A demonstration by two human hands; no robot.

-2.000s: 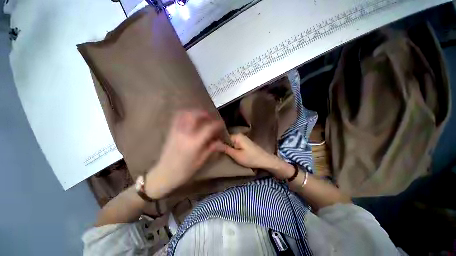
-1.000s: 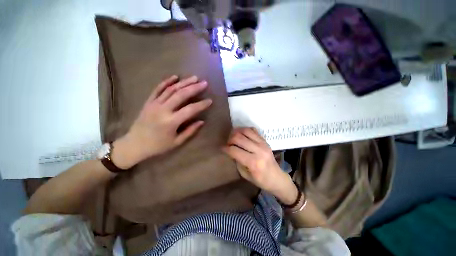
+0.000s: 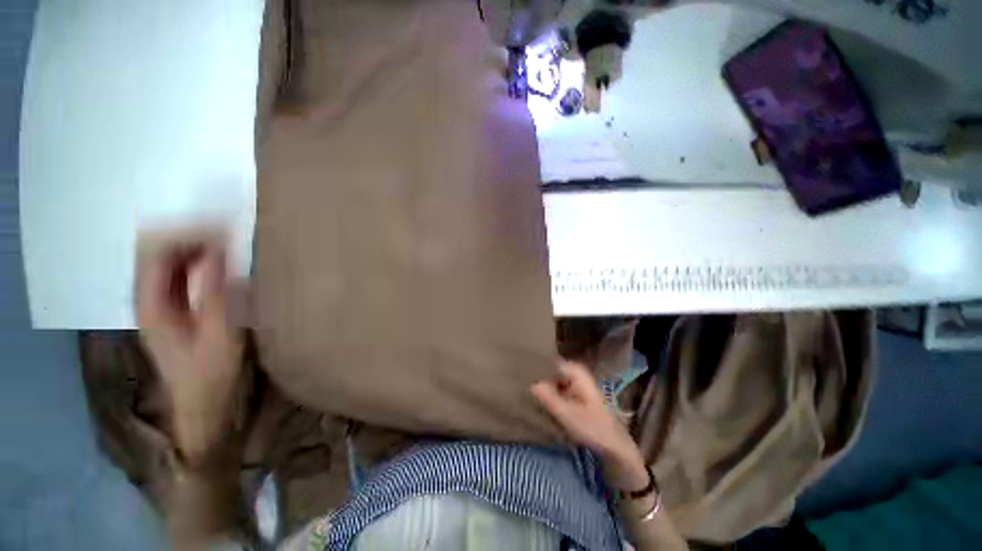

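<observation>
A wide brown cloth panel [image 3: 404, 215] lies flat from the lit presser foot [image 3: 519, 73] down over the table edge into the lap. Its right edge runs straight down from beside the foot. My right hand [image 3: 576, 404] pinches this edge low down, below the table's front edge. My left hand [image 3: 192, 285] is blurred, left of the panel at the table's front edge; whether its fingers hold cloth cannot be told.
A phone with a purple screen [image 3: 815, 116] lies on the machine bed at right. A printed ruler [image 3: 732, 280] runs along the white table [image 3: 129, 151]. A second brown bundle [image 3: 754, 420] hangs at lower right. A striped apron [image 3: 474, 479] covers the lap. Teal material [image 3: 905, 517] shows at lower right.
My left hand has left the cloth's top and moved to the left. My right hand is lower along the right edge. The panel now reaches further up past the foot.
</observation>
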